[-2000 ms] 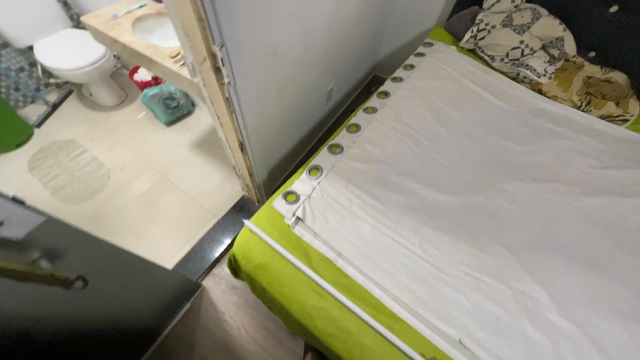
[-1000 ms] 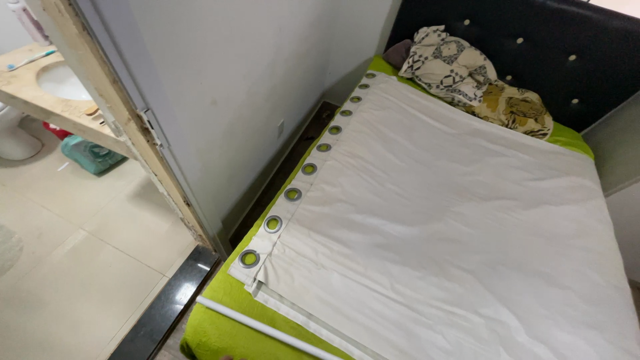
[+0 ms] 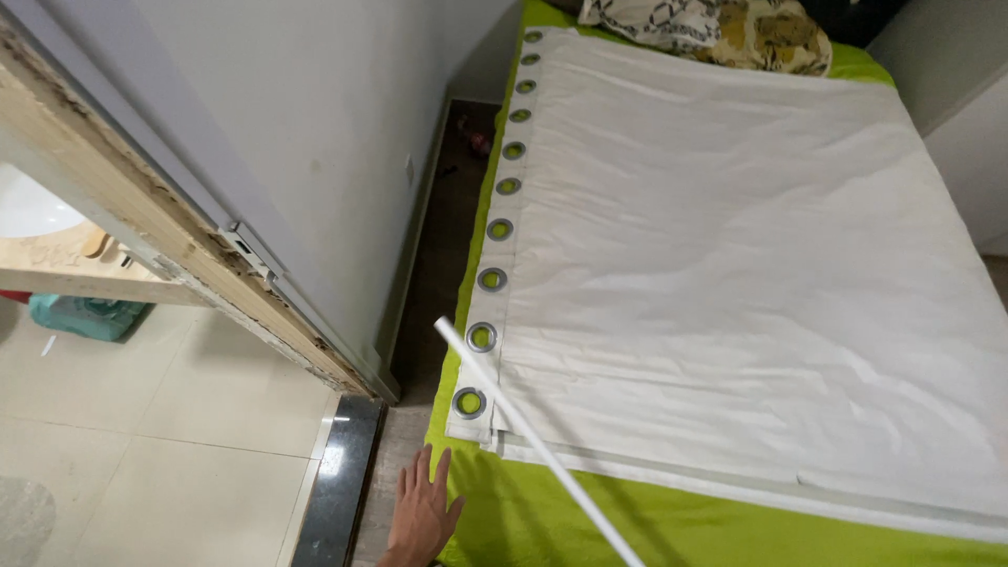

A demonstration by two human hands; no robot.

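My left hand point(image 3: 423, 508) reaches in at the bottom, fingers spread and holding nothing, beside the near left corner of the bed. Just above its fingertips lies the corner of a white curtain point(image 3: 709, 260), spread flat over a lime green sheet point(image 3: 551, 512). Several metal grommets point(image 3: 492, 279) run along the curtain's left edge. A thin white rod point(image 3: 543, 449) slants over the near part of the curtain, its far end raised near the grommets. Its near end leaves the frame at the bottom. My right hand is out of view.
Left of the bed stand a wall point(image 3: 331, 157) and a worn wooden door frame point(image 3: 157, 213). A black stone threshold point(image 3: 339, 488) borders the tiled floor point(image 3: 181, 472). Patterned fabric point(image 3: 764, 35) lies at the bed's far end. A dark narrow gap point(image 3: 441, 213) separates wall and bed.
The white rod, earlier lying along the bed's near edge, is now lifted and angled across the curtain. My left hand has come into view. The view has shifted closer to the bed.
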